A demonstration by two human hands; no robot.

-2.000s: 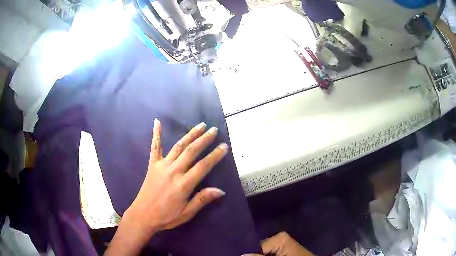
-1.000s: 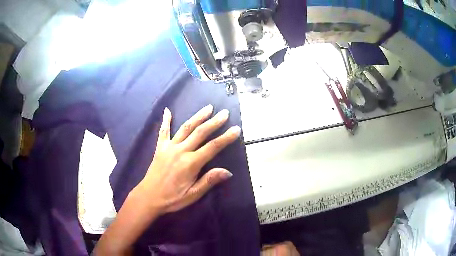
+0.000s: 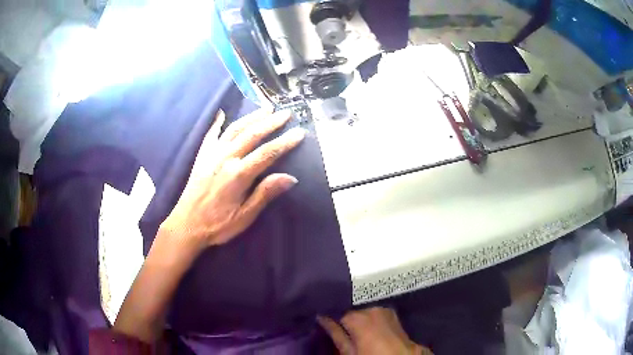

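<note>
A dark purple cloth panel (image 3: 277, 256) lies on the white machine table, its right edge running up to the presser foot (image 3: 301, 111). My left hand (image 3: 229, 180) lies palm down on the panel with its fingers spread, fingertips just below and left of the foot. The needle area (image 3: 298, 100) is partly lost in glare. My right hand (image 3: 375, 333) is at the bottom edge of the picture, partly cut off, with its fingers at the panel's lower right corner, gripping the cloth.
Red thread snips (image 3: 461, 128) and grey-handled scissors (image 3: 503, 107) lie right of the needle. A purple scrap (image 3: 498, 58) lies on the scissors. The machine head (image 3: 284, 41) stands above. A printed ruler (image 3: 444, 267) lines the table's front edge. White cloth (image 3: 590, 291) is heaped lower right.
My left hand has moved up with the cloth, its fingertips now near the presser foot. My right hand shows more, at the cloth's lower corner. The view has shifted.
</note>
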